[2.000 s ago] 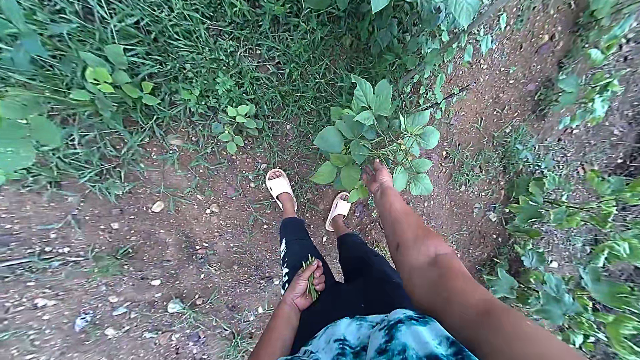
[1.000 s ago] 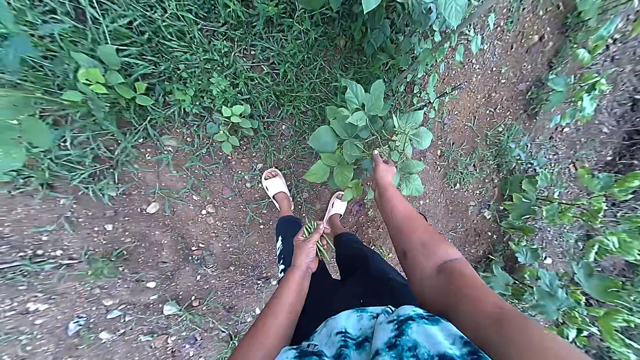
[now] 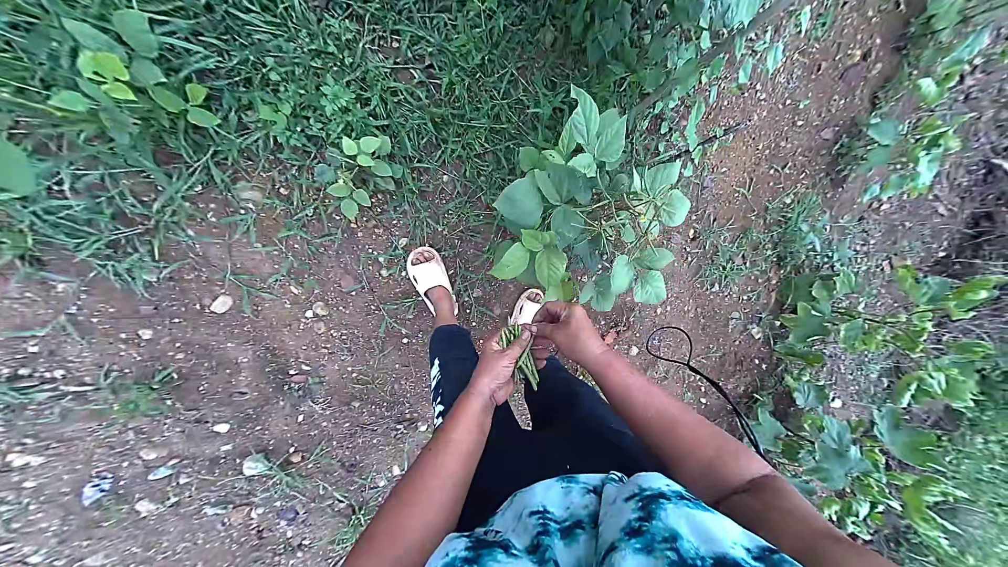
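Note:
My left hand (image 3: 501, 364) is closed around a small bundle of thin green pods (image 3: 523, 356) in front of my thighs. My right hand (image 3: 565, 329) meets the bundle from the right, thumb and fingertips pinched together at its upper end; whether a pod is between them cannot be told. Just beyond my hands stands a leafy green plant (image 3: 568, 206) with broad leaves, its lower leaves close to my right hand.
My feet in pale slides (image 3: 430, 274) stand on stony reddish soil (image 3: 315, 354). Dense grass (image 3: 441, 94) grows ahead. Leafy vines (image 3: 890, 394) spread on the right, and a thin black cord (image 3: 718, 387) loops beside my right forearm. A small seedling (image 3: 359, 169) grows ahead to the left.
My right hand has come back from the plant's leaves to the bundle in my left hand. The left hand was lower, near my left thigh, two seconds ago. The black cord now shows more.

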